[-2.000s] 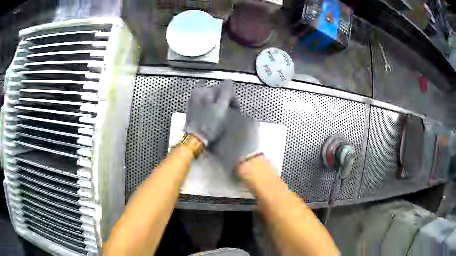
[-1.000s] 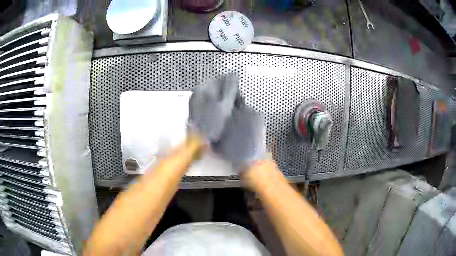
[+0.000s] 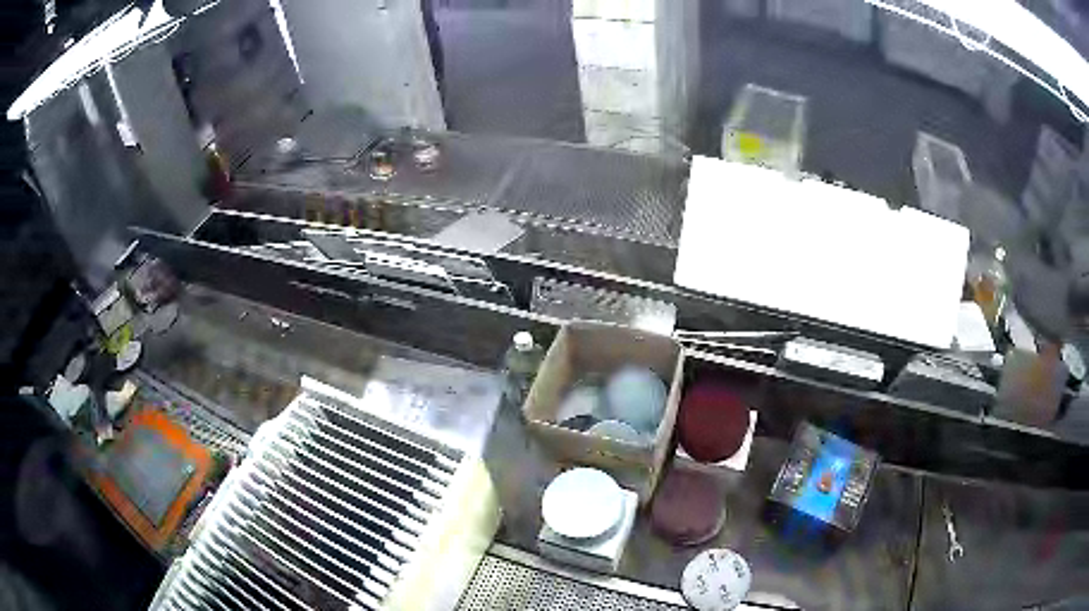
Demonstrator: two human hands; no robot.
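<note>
Neither of my hands is in the picture. The off-white slotted rack [image 3: 466,543] stands at the lower left, with many parallel bars over dark gaps. Right of it, pale sanding discs [image 3: 583,504] lie on a small white box. A white disc with printed marks [image 3: 717,580] lies at the bottom edge. Maroon discs lie beside the pale ones [image 3: 688,507] and in a stack behind [image 3: 714,420]. An open cardboard box [image 3: 543,412] holds pale discs. Only a strip of the perforated grille [image 3: 525,587] shows; the panel and sander are out of view.
A black and blue carton [image 3: 824,477] and a wrench [image 3: 952,532] lie on the right of the ledge. A bottle [image 3: 522,358] stands behind the rack. An orange-framed sheet [image 3: 149,471] lies far left. Beyond a low divider are another bench and a large white sheet [image 3: 824,251].
The view has swung up and left. Both gloved hands, the white panel and the sander have left the picture. The cardboard box, bottle and far bench have come into view.
</note>
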